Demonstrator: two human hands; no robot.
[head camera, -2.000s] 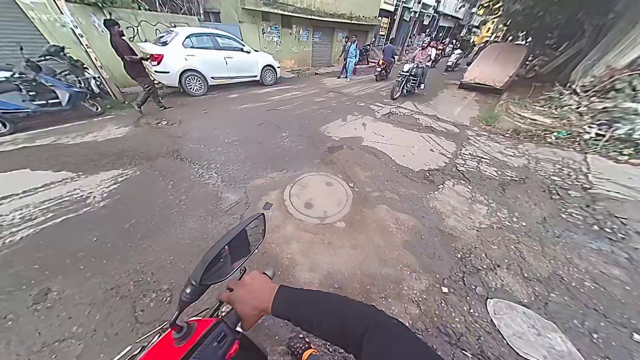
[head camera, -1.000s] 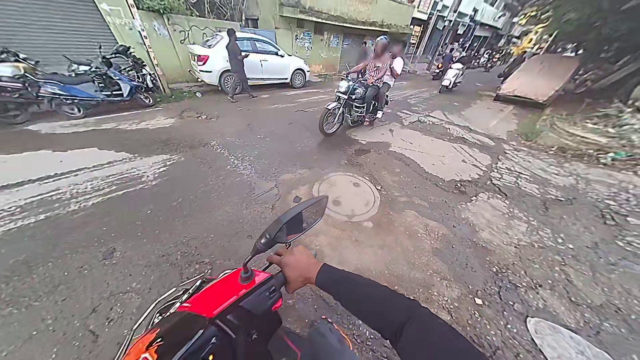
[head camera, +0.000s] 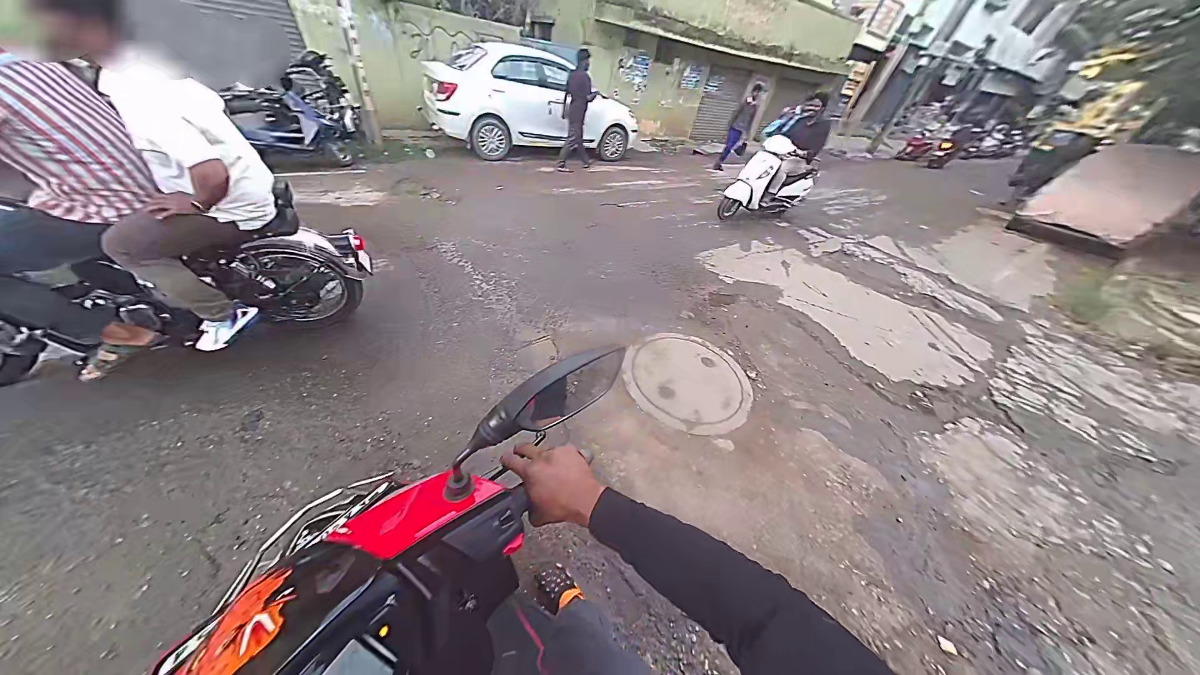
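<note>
My right hand (head camera: 555, 483), in a black sleeve, is closed around the right handlebar grip of a red and black scooter (head camera: 412, 516). Its fingers reach forward over the grip near the brake lever. A black rear-view mirror (head camera: 553, 389) rises on its stalk just ahead of the hand. Part of the dashboard (head camera: 361, 661) shows at the bottom edge. Beneath the handlebar, my leg and a dark shoe with an orange edge (head camera: 560, 589) are partly visible. My left hand is outside the view.
A motorcycle (head camera: 300, 272) with two riders passes at the left. A white scooter (head camera: 773, 178) with a rider is ahead. A person (head camera: 577, 108) walks by a white car (head camera: 525, 89). A round manhole cover (head camera: 689, 384) and broken pavement (head camera: 853, 319) lie ahead and right.
The motorcycle with two riders has moved from ahead to the left side. The walking person has moved right along the white car. My right hand stays on the grip. The view has turned somewhat.
</note>
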